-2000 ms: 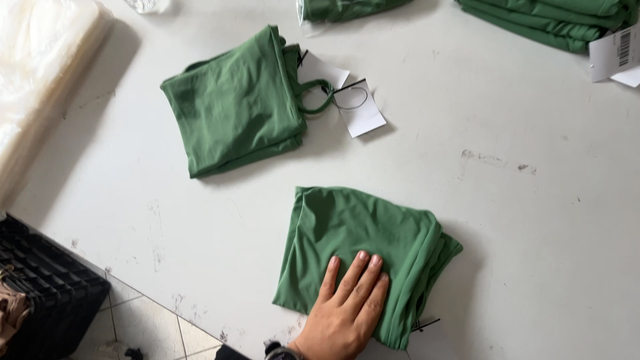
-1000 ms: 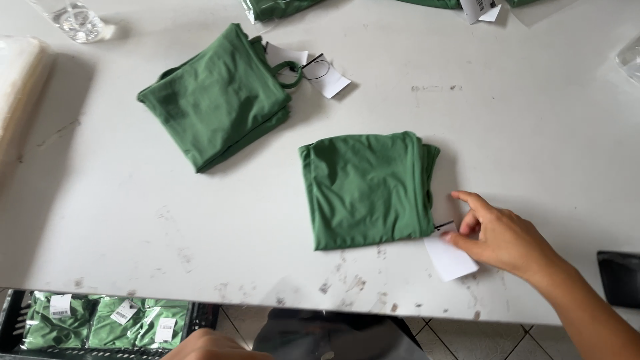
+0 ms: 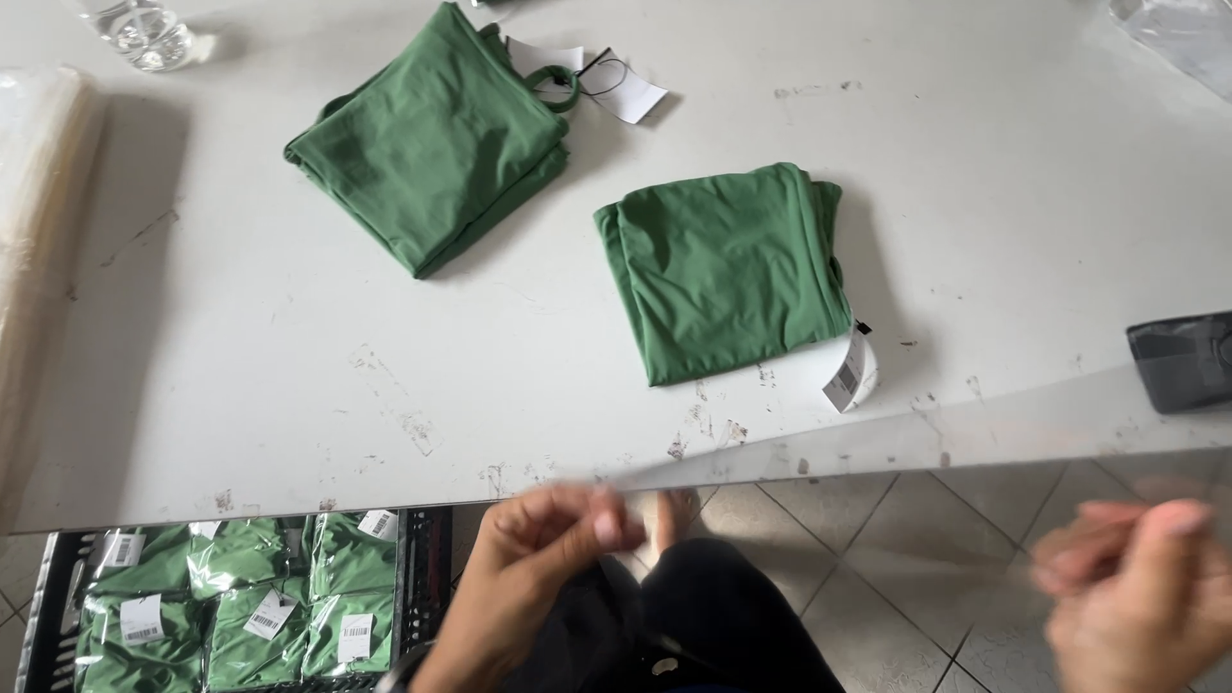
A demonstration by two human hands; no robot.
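Observation:
My left hand [image 3: 544,549] pinches one end of a clear plastic bag or film [image 3: 828,443] just off the table's front edge. At the lower right, my right hand [image 3: 1131,568] is blurred, its fingers closed near the far end of the film; whether it grips the film is hard to tell. Beyond my hands a folded green garment [image 3: 727,274] lies on the white table, a curled white tag [image 3: 850,375] at its lower right corner. Another folded green garment [image 3: 438,144], with a loop strap and white tags [image 3: 630,89], rests further up and left.
A stack of clear plastic bags [image 3: 34,250] is at the table's left edge. A clear container [image 3: 144,34] stands at top left, a dark phone-like object [image 3: 1184,361] at right. Below left, a black crate [image 3: 423,577] holds several bagged green garments. More clear plastic [image 3: 1179,38] lies top right.
My right hand has left the tag of the nearer garment and moved to the lower right. My left hand has come up into view. Clear film now stretches between them.

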